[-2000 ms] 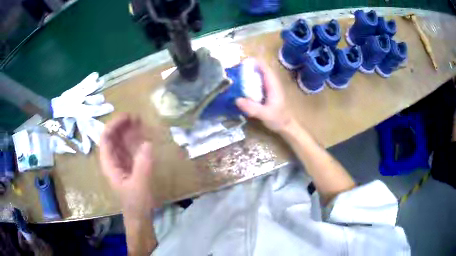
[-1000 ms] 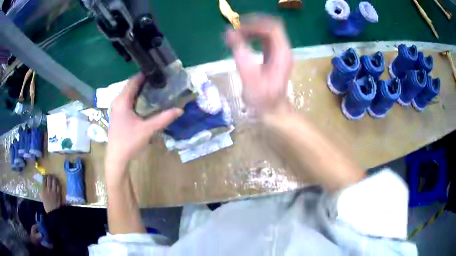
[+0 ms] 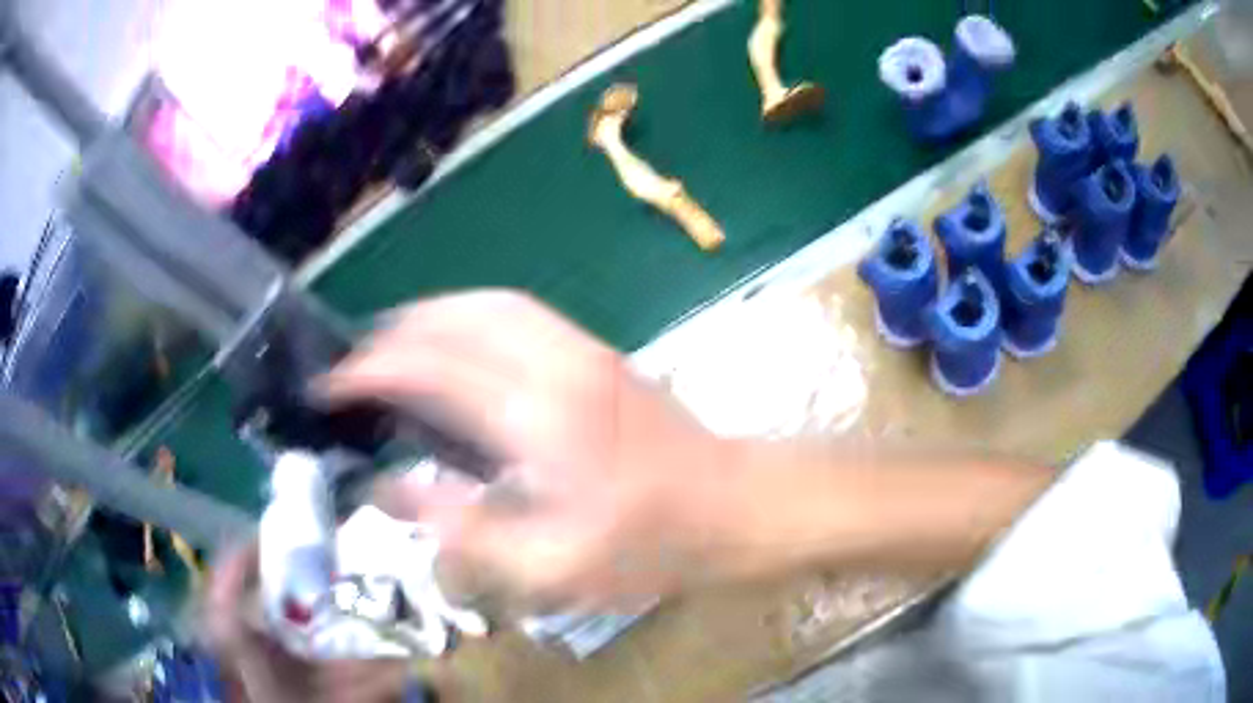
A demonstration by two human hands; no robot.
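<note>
My right hand (image 3: 550, 440) is large and blurred across the middle, its fingers curled around or in front of the black press mechanism (image 3: 296, 364); its hold is unclear. My left hand (image 3: 254, 625) is partly visible and blurred at the lower left, beside a white rounded object with a red mark (image 3: 296, 543); whether it grips this is unclear. The press pad and any blue part under it are hidden behind my right hand. A white sheet (image 3: 591, 628) shows below that hand.
Several blue shorts parts (image 3: 966, 330) stand upright on the tan bench (image 3: 1099, 350) at the right. On the green belt (image 3: 509, 227) lie tan legs (image 3: 646, 179) and an upside-down blue part (image 3: 948, 96). Grey bars (image 3: 165, 234) cross the left. A blue stool-like object (image 3: 1223, 412) is at the right edge.
The view has swung left. My right hand has come from above the belt's edge to the press mechanism. My left hand has left the press pad and is lower left. The blue part is now hidden.
</note>
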